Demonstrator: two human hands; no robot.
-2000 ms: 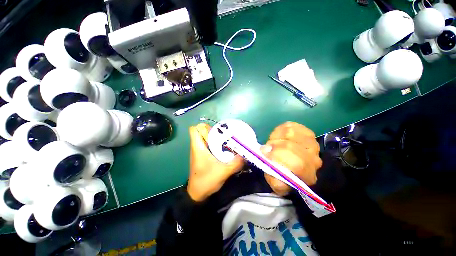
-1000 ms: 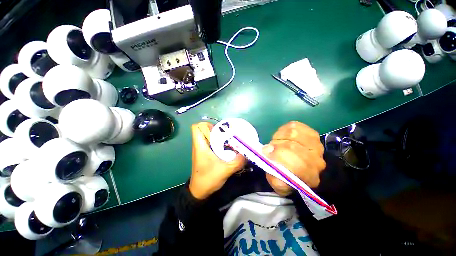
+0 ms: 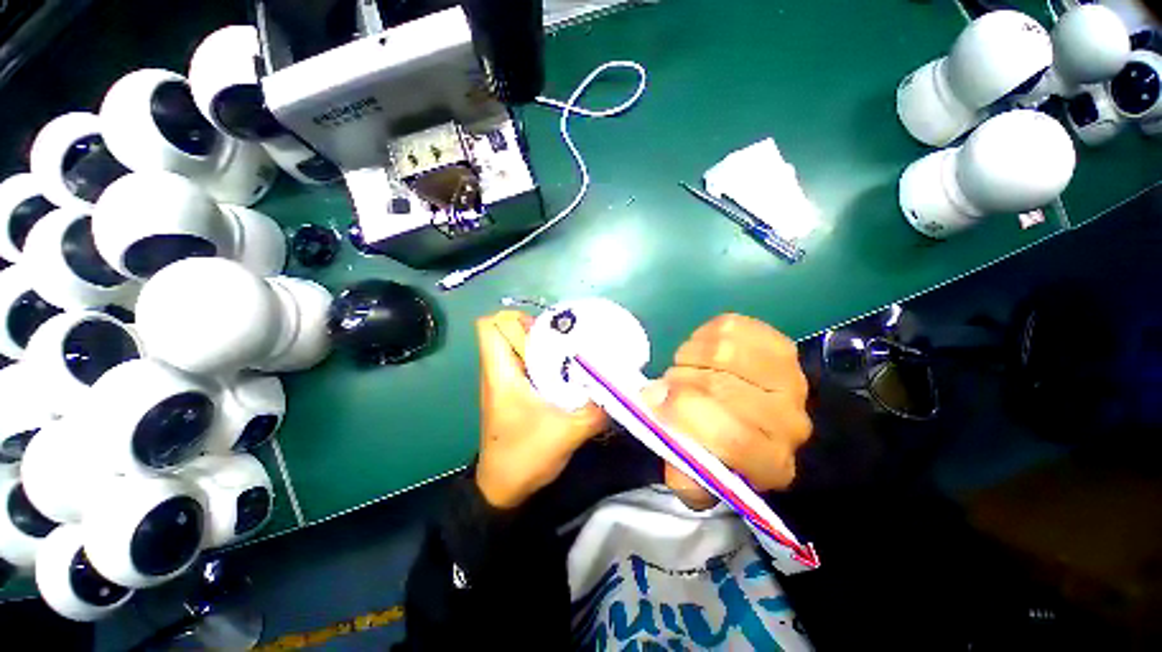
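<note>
My left hand (image 3: 529,433) is shut on a white round camera housing (image 3: 605,341) at the bench's front edge, its face with small dark openings turned up. My right hand (image 3: 737,405) grips a long white flattened tube (image 3: 695,461) with a red-purple stripe. The tube's narrow end is at an opening in the housing's face; whether it touches is hard to tell. Its wide end points down to the right. A thin lead (image 3: 525,303) sticks out beside the housing near my left fingertips.
Many white cameras (image 3: 172,414) are piled at left, beside a black glossy dome (image 3: 382,322). A screw feeder (image 3: 440,178) stands behind with a white cable (image 3: 580,153). A pen-like tool (image 3: 752,227) lies by white paper (image 3: 767,189). Several cameras (image 3: 1016,162) stand at right.
The tube has shifted a little on the housing's face, its wide end now lower and further left. The housing is slightly turned. The whole view has shifted slightly.
</note>
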